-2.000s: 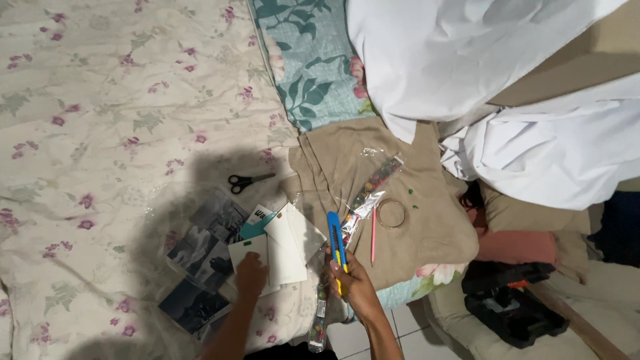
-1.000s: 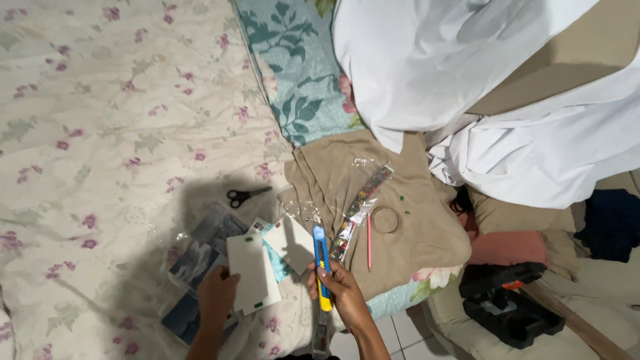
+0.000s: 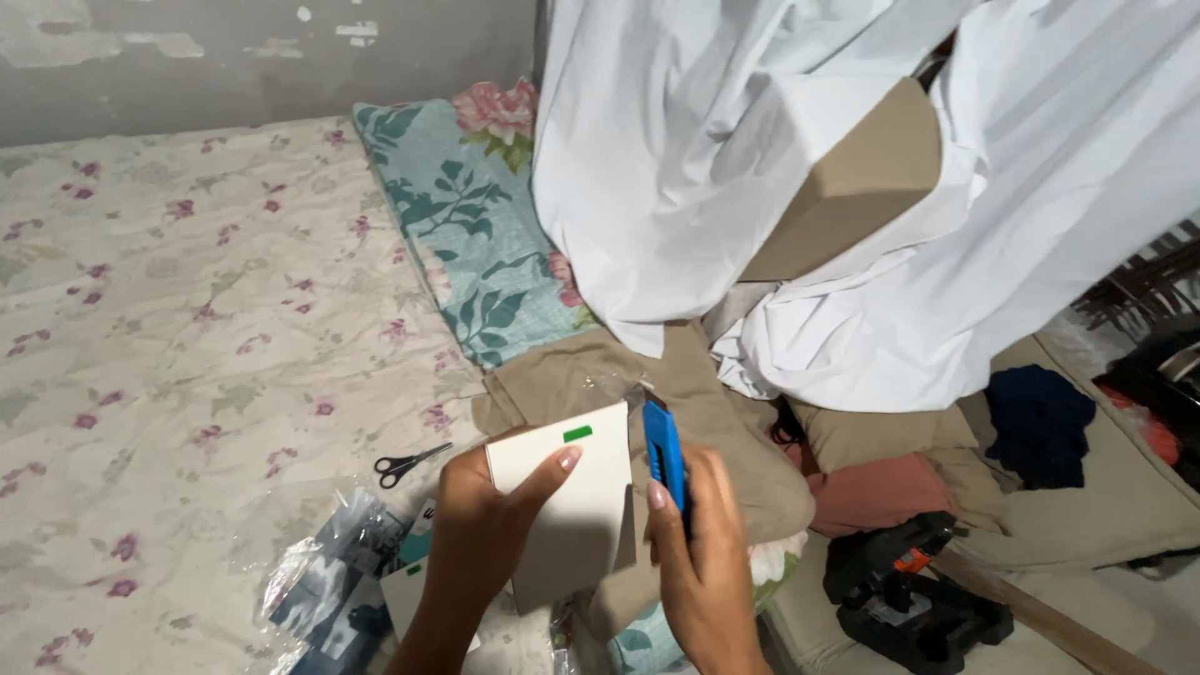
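My left hand [image 3: 502, 506] grips a white card [image 3: 572, 497] by its left side, thumb on top below a small green mark. My right hand [image 3: 698, 553] is closed around a blue utility knife [image 3: 664, 450], held upright just right of the card's edge. Whether its blade is out cannot be told. Left of my left forearm lie another white card [image 3: 403, 595] and photo prints in clear plastic [image 3: 328, 591]. Black scissors [image 3: 411, 464] rest on the floral bedsheet.
A brown cloth [image 3: 741, 469] lies beyond my hands, beside a blue floral fabric [image 3: 487, 281]. White sheets [image 3: 656, 169] drape over a brown padded piece [image 3: 844, 187]. An open black case [image 3: 919, 600] sits at lower right near a wooden bar [image 3: 1050, 619].
My left hand has lifted the white card beside the knife, which my right hand still holds. The view has tilted up, showing the wall.
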